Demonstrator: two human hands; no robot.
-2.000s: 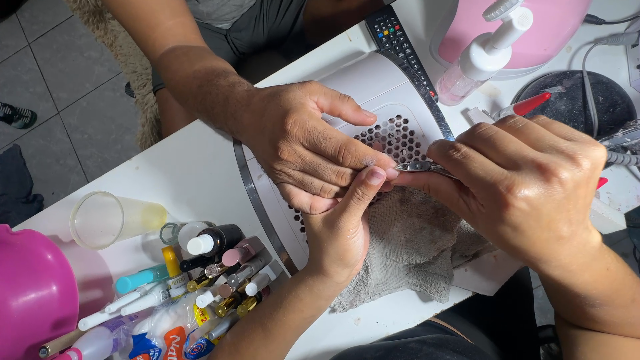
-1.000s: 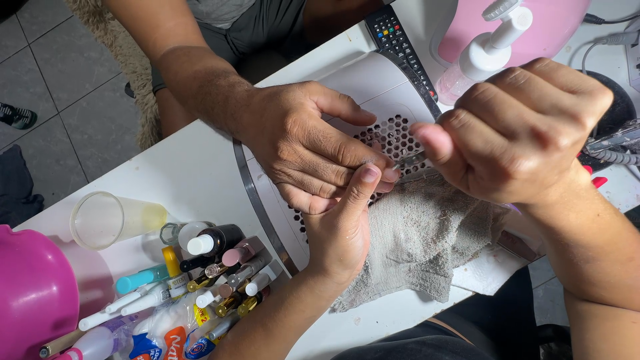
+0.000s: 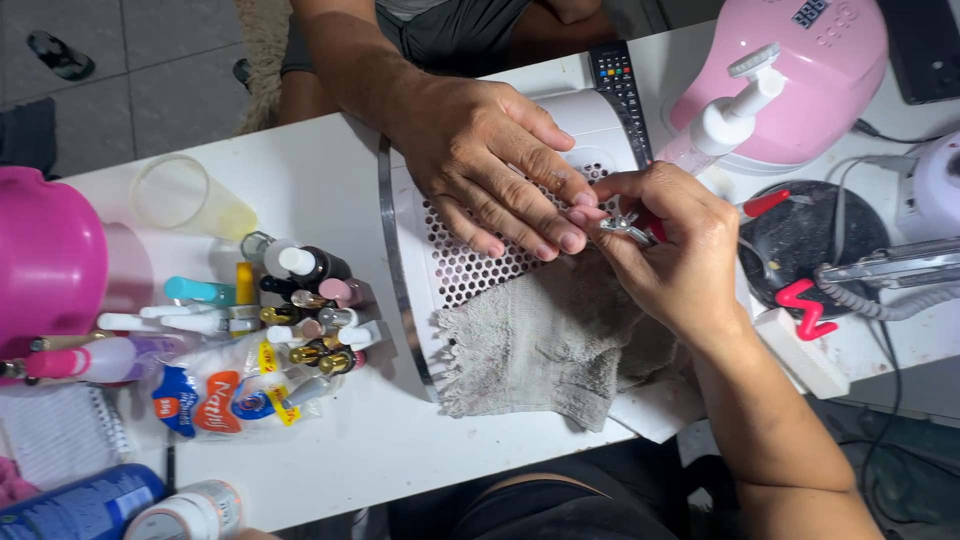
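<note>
My right hand (image 3: 675, 247) is closed around small metal nippers (image 3: 626, 227), with a bit of red showing in the palm. Its thumb and index finger meet the tip of another person's index finger. That person's hand (image 3: 480, 157) lies palm down, fingers spread, over the white nail-dust collector (image 3: 615, 112) with a hexagonal mesh. A grey towel (image 3: 540, 337) covers the mesh's near part, below the fingers. Of my left hand (image 3: 256, 534), only a sliver of skin shows at the bottom edge, beside a white jar (image 3: 187, 517); what it holds is hidden.
Polish bottles (image 3: 341, 292), a cotton bag (image 3: 225, 397), a plastic cup (image 3: 176, 199) and a magenta bowl (image 3: 45, 262) stand left. Beyond the collector lies a remote control (image 3: 616, 82). At right are a pump bottle (image 3: 712, 135), a pink nail lamp (image 3: 795, 75), a black disc (image 3: 817, 240) and cables.
My left hand has let go of the other person's fingers and moved to the bottom left edge. My right hand has come down to that person's index fingertip. The view has shifted.
</note>
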